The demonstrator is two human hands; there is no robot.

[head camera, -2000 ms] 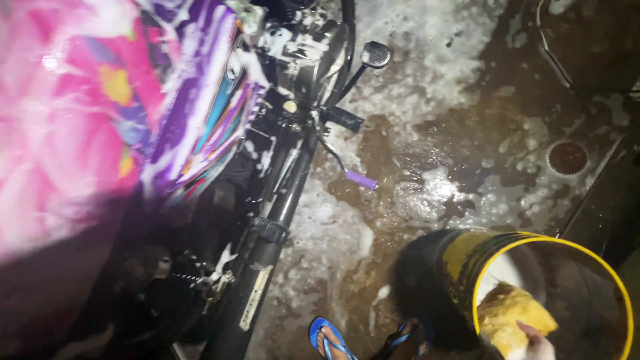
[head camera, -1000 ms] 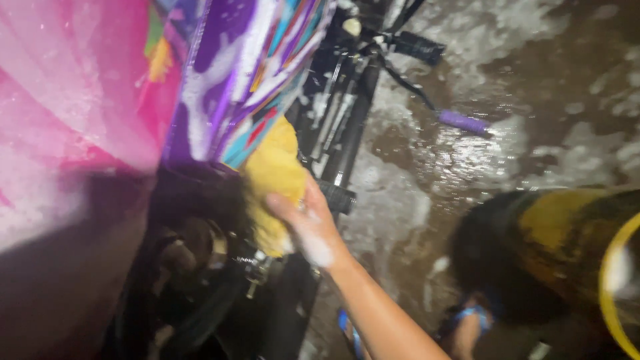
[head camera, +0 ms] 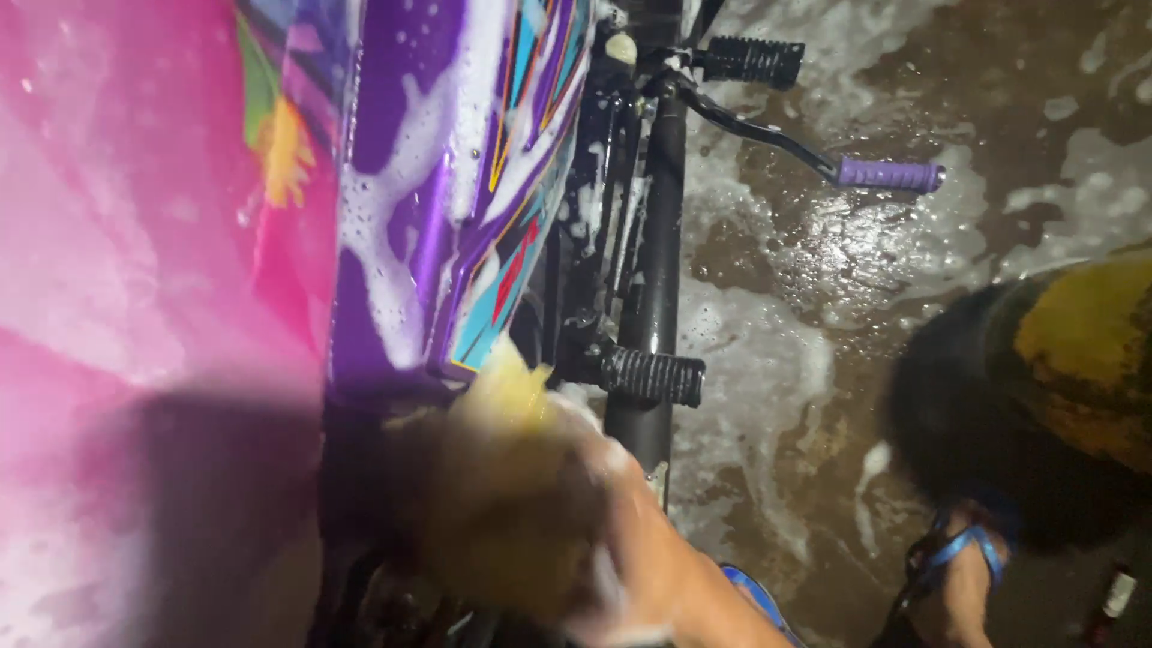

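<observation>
My right hand [head camera: 598,486], blurred and wet with foam, comes in from the bottom and grips a yellow sponge or cloth [head camera: 513,405]. The yellow piece lies at the lower end of the motorcycle's purple side panel [head camera: 396,270], which has streaks of foam over its blue, red and white graphics. Part of the hand and of the yellow piece is in shadow. To the left spreads the pink, flower-patterned seat or cover [head camera: 162,225]. Just right of the hand is a ribbed black footpeg [head camera: 652,376]. My left hand is out of the picture.
A pedal lever with a purple rubber sleeve [head camera: 889,175] and another footpeg [head camera: 751,61] stick out over the wet, foamy floor [head camera: 765,342]. A yellow and black bucket [head camera: 1093,342] stands at the right. My feet in blue-strapped flip-flops [head camera: 967,549] are below.
Two seconds ago my hand was over the bucket with the yellow piece; it has since gone left to the motorcycle. From one second ago it is slightly lower along the panel. The view has moved closer.
</observation>
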